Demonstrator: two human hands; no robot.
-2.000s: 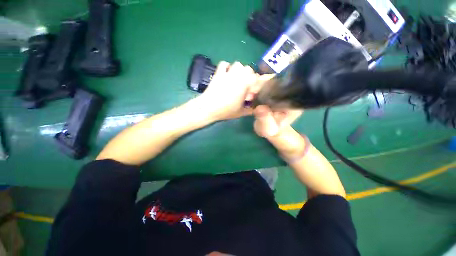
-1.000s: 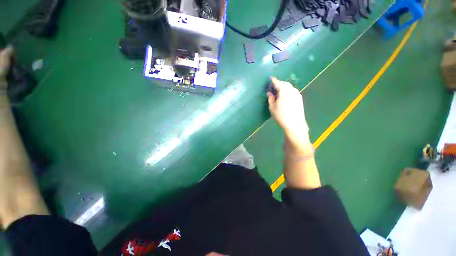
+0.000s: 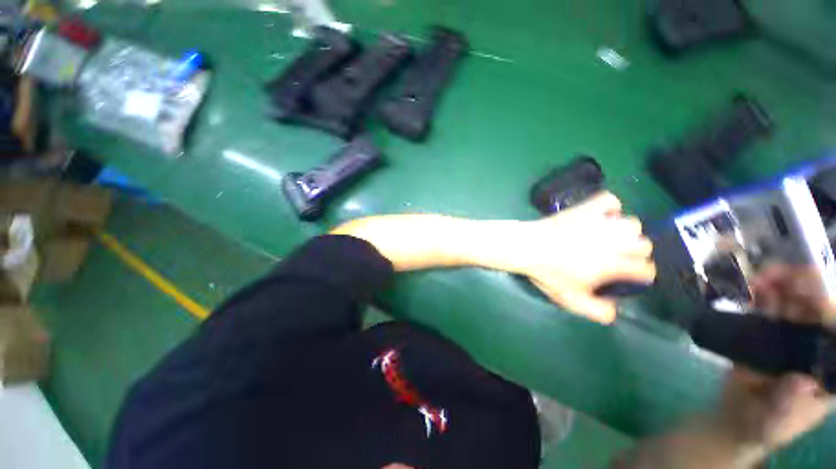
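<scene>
My left hand [image 3: 596, 261] is closed around a black moulded battery grip [image 3: 566, 183] near the feeder. The grip's wide end shows beyond my knuckles and a dark part shows under my fingers; the rest is hidden. My right hand [image 3: 779, 403] is blurred at the right edge, with fingers above and below the dark electric screwdriver [image 3: 756, 341], around which it is closed. Its tip cannot be made out. The white, blue-edged screw feeder [image 3: 715, 229] stands just beyond, partly cut off.
Several black grips [image 3: 362, 82] lie at the upper left, with one nearer [image 3: 332, 176]. More dark grips [image 3: 710, 151] lie behind the feeder. A clear bag with a blue item [image 3: 137, 96] lies at far left. Cardboard boxes [image 3: 55, 220] stand beyond the bench edge.
The view has swung left. My left hand has come from the far left to near the feeder with a grip. My right hand has left the bench edge and is now at the screwdriver.
</scene>
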